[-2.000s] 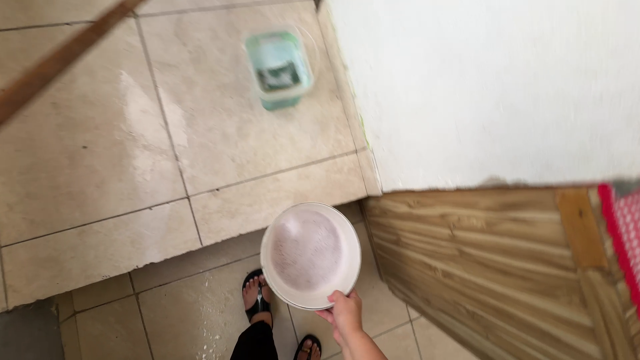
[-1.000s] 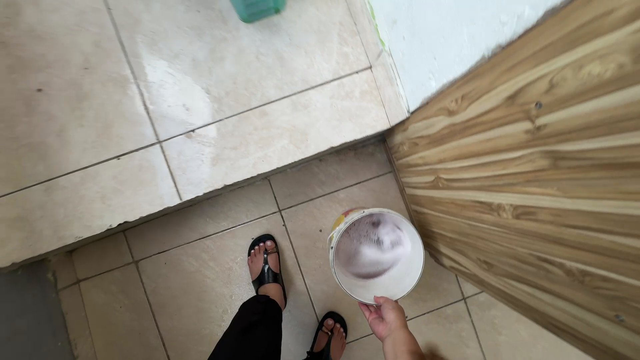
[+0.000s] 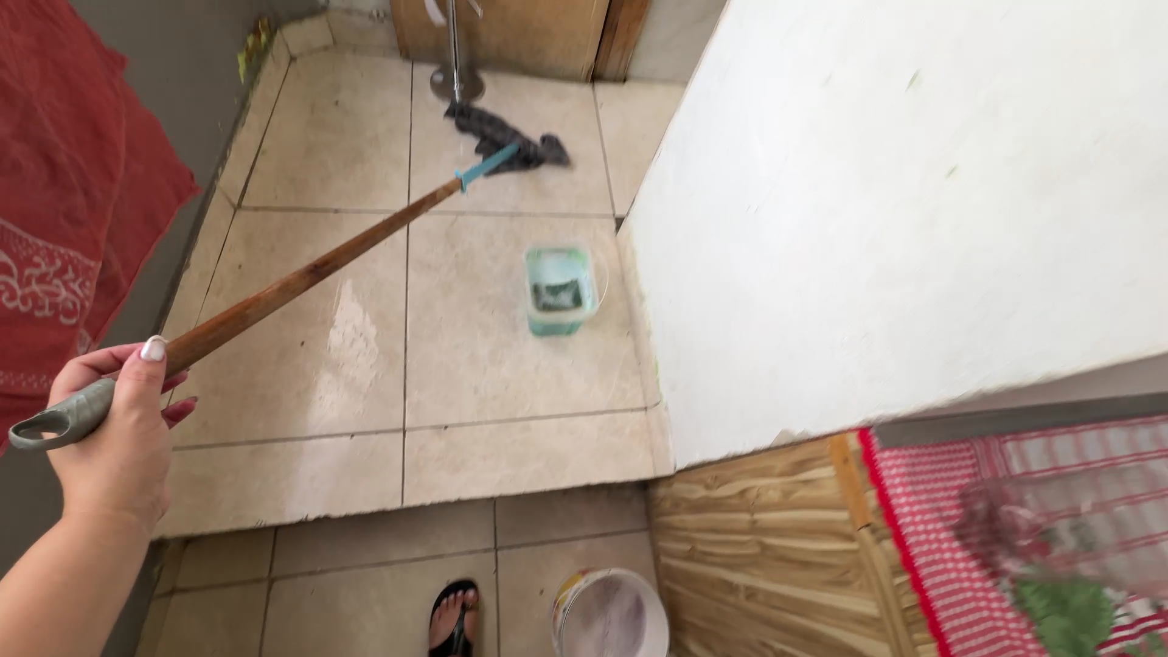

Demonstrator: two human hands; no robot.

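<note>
My left hand (image 3: 119,429) is closed around the upper end of a wooden pole (image 3: 310,274), just by its grey plastic hanging cap (image 3: 68,415). At the pole's far end a light-blue head holds a dark wet cloth (image 3: 511,141), which lies on the raised tiled floor. A green translucent plastic container (image 3: 558,290) with dark liquid or a dark item inside stands on the same raised floor, near the white wall. The white bucket (image 3: 611,616) with pale foamy liquid stands on the lower floor at the bottom edge. My right hand is out of view.
A tiled step edge (image 3: 411,502) divides the upper and lower floors. A white wall (image 3: 894,210) and wood-patterned panel (image 3: 757,547) bound the right side. Red cloth (image 3: 82,201) hangs at left. A metal stand base (image 3: 456,85) is near the cloth. A red-checked cloth (image 3: 940,511) lies at lower right.
The bucket, held by a hand in both earlier frames, now stands on the lower floor with no hand on it. The view has swung up, showing my left hand on the pole and the dark cloth.
</note>
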